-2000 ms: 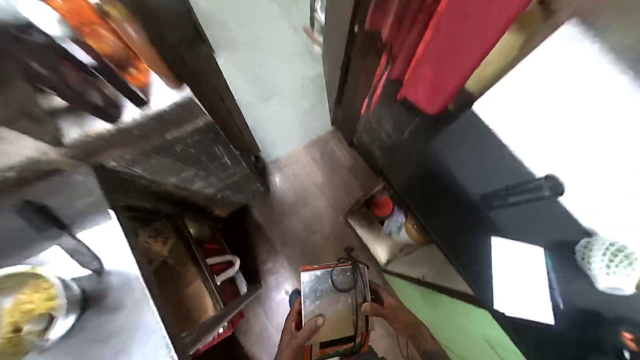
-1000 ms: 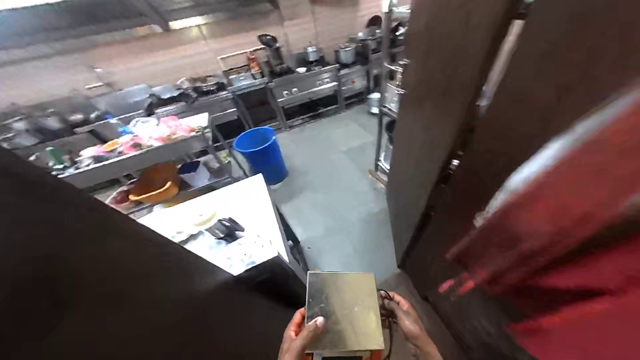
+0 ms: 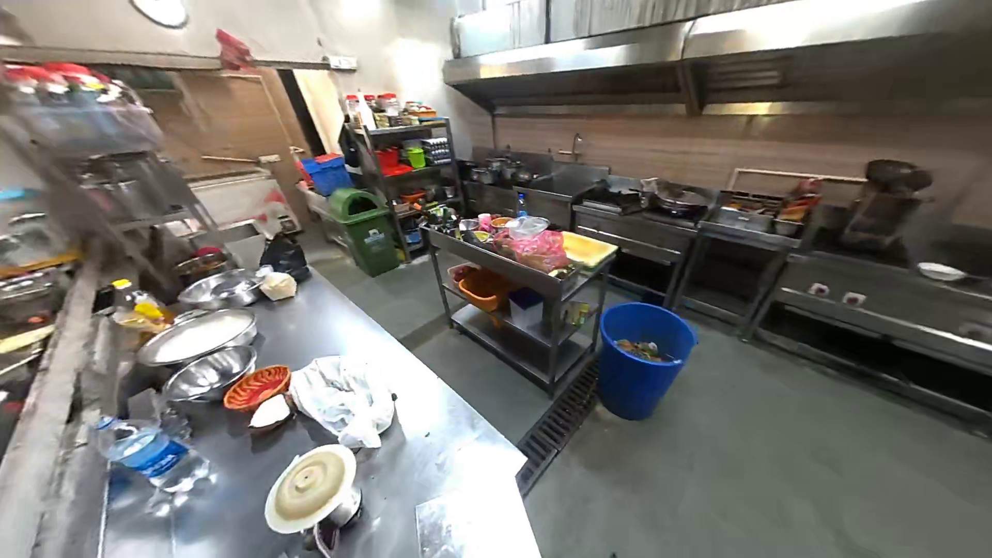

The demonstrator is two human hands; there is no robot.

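Neither my left hand nor my right hand shows in the head view now, and whatever they hold is out of sight. Nearest to me on the left runs a steel counter (image 3: pixel 434 457). On it stand a pot with a pale lid (image 3: pixel 311 487), a white plastic bag (image 3: pixel 341 399), an orange basket (image 3: pixel 256 387), a steel bowl (image 3: pixel 211 373) and a wide round pan with white contents (image 3: pixel 200 336). A plastic water bottle (image 3: pixel 151 453) lies tilted at the counter's left side.
A blue bin (image 3: pixel 645 364) with scraps stands on the floor beside a drain grate (image 3: pixel 559 426). Behind it is a steel table (image 3: pixel 496 260) loaded with bags and bowls. Stoves (image 3: pixel 868 302) line the back wall. A green bin (image 3: pixel 368 232) stands near a shelf rack (image 3: pixel 411 174).
The view has swung far up and into the kitchen. Both hands and the flat metal-topped device held between them, seen in the earlier frames, have left the view.
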